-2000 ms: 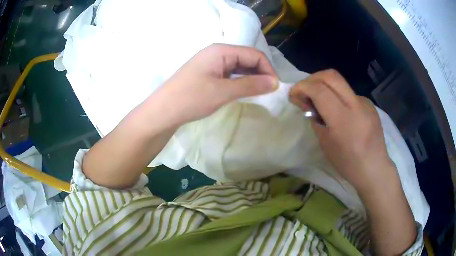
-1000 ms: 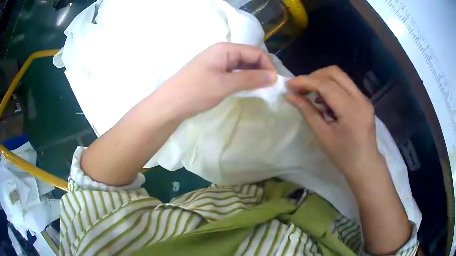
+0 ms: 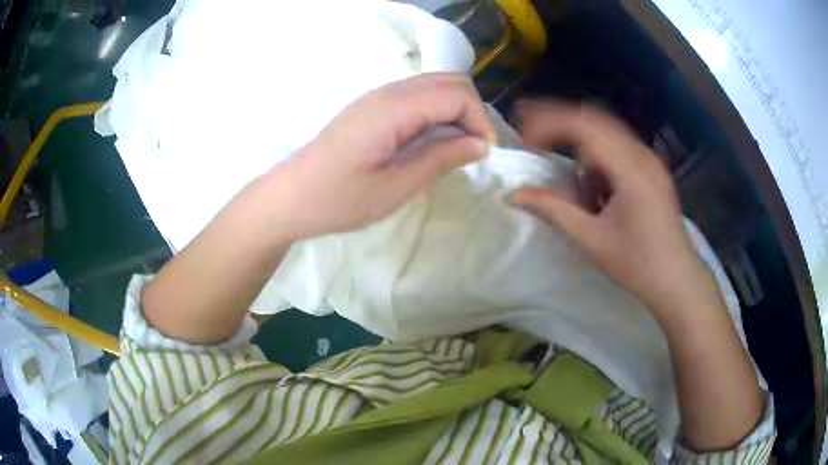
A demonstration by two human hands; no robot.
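A large white garment [image 3: 245, 82] spreads over my lap and beyond it. My left hand [image 3: 399, 145] pinches a fold of its edge between thumb and forefinger. My right hand [image 3: 599, 182] is just right of that fold, blurred, with thumb and forefinger spread apart over the cloth. Its fingertips do not clearly grip the garment. Something small and dark shows inside its curled fingers, too blurred to name. No thread can be made out.
A yellow tube frame [image 3: 64, 318] curves at the left over a green floor [image 3: 100, 218]. Crumpled white cloth or paper [image 3: 45, 363] lies at the lower left. A white table edge with printed ruler marks [image 3: 772, 91] runs along the right. A green apron [image 3: 399, 413] covers my striped top.
My right thumb and forefinger have opened and come off the pinched fold, with the forefinger raised. My left hand keeps its pinch and has shifted slightly left.
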